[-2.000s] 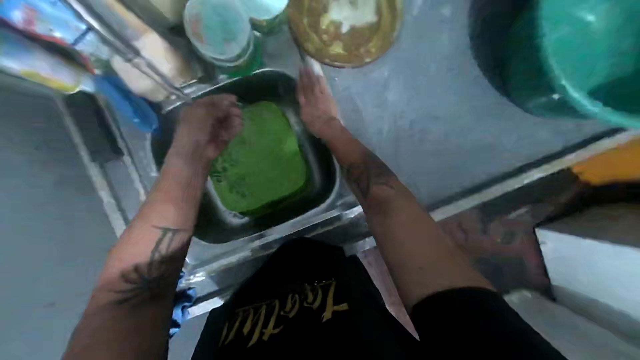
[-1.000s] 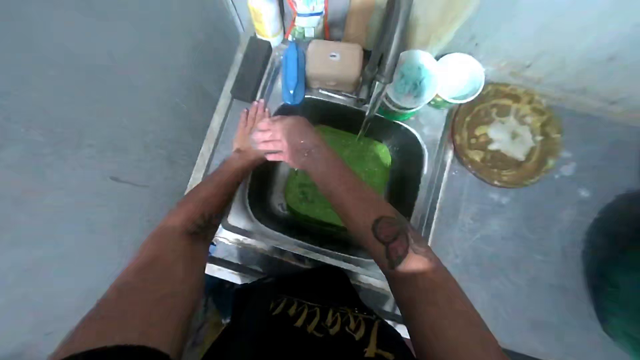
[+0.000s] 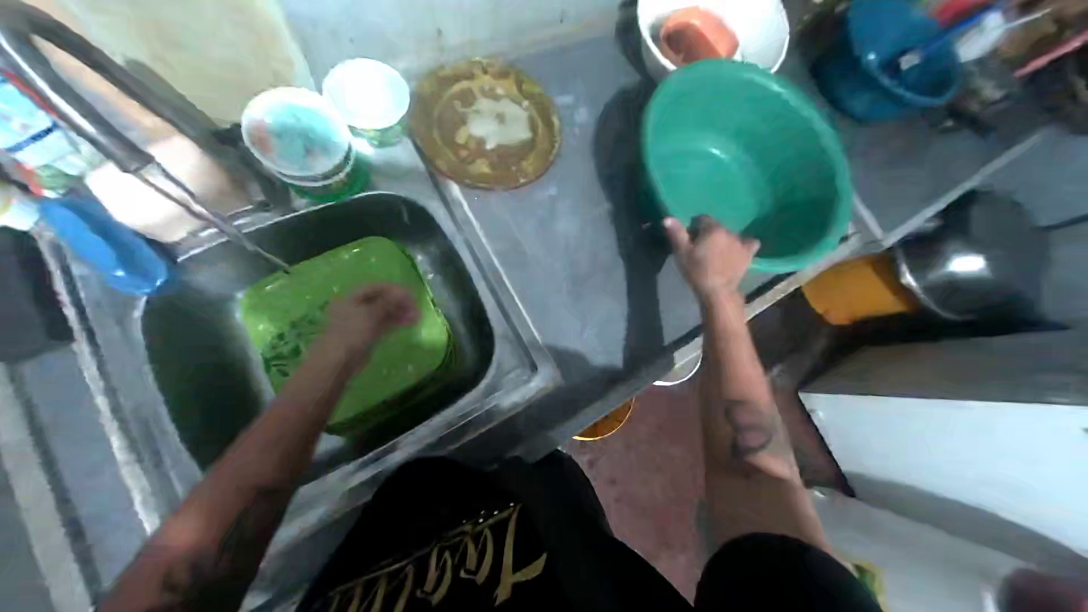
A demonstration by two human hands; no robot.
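Above a green plastic tray [image 3: 387, 340] lying in the metal sink basin [image 3: 183, 374], my left hand [image 3: 370, 314] is blurred, and its fingers look curled; whether it touches anything is unclear. A thin stream of water falls from the faucet [image 3: 85, 110] onto the tray's corner. My right hand [image 3: 716, 255] is at the near rim of a green plastic basin [image 3: 705, 161], thumb outside and the other fingers at the rim. The basin tilts on the grey counter.
Two white-and-green tubs [image 3: 297, 136] and a brown patterned plate [image 3: 531, 127] stand behind the sink's right side. A white bucket [image 3: 765, 34] and a blue pail [image 3: 858, 76] are beyond the green basin. A blue object [image 3: 106, 246] lies at the sink's left rim.
My hands were together over the sink one second ago and are now apart. My right hand has moved right to the green basin. The view has swung to the right.
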